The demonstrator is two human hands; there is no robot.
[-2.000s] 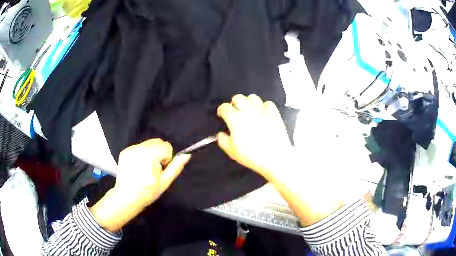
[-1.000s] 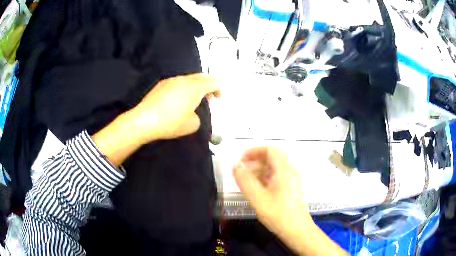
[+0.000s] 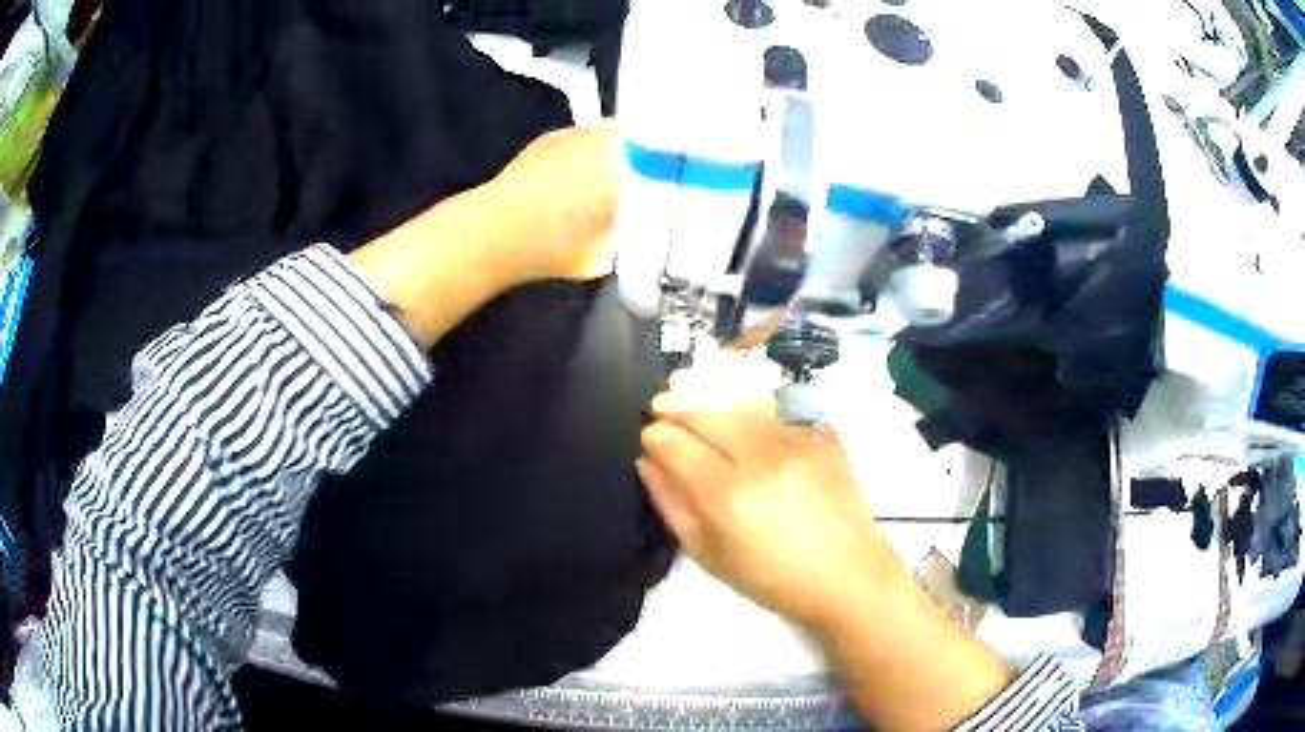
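The black garment point(image 3: 487, 486) lies heaped left of the needle area and spreads over the table's front part. The white sewing machine head point(image 3: 694, 115) with a blue stripe stands in front of me. My left hand point(image 3: 565, 208) rests on the garment at the left side of the head; its fingertips are hidden behind the head. My right hand point(image 3: 751, 493) is just in front of the presser foot point(image 3: 678, 332), at the garment's right edge. Its fingertips are pale and blurred, so I cannot tell if they hold cloth. The tension dial point(image 3: 804, 348) is just beyond it.
A bunched black cloth point(image 3: 1052, 329) hangs right of the needle, with a dark green scrap point(image 3: 919, 383) under it. A ruler tape point(image 3: 644, 706) runs along the table's front edge. Small black scraps point(image 3: 1248, 508) lie at the far right.
The machine head appears nearer and larger in view. My left hand has moved up to the head's left side. My right hand has moved up to the needle area. The garment's front part is now bunched and rounded.
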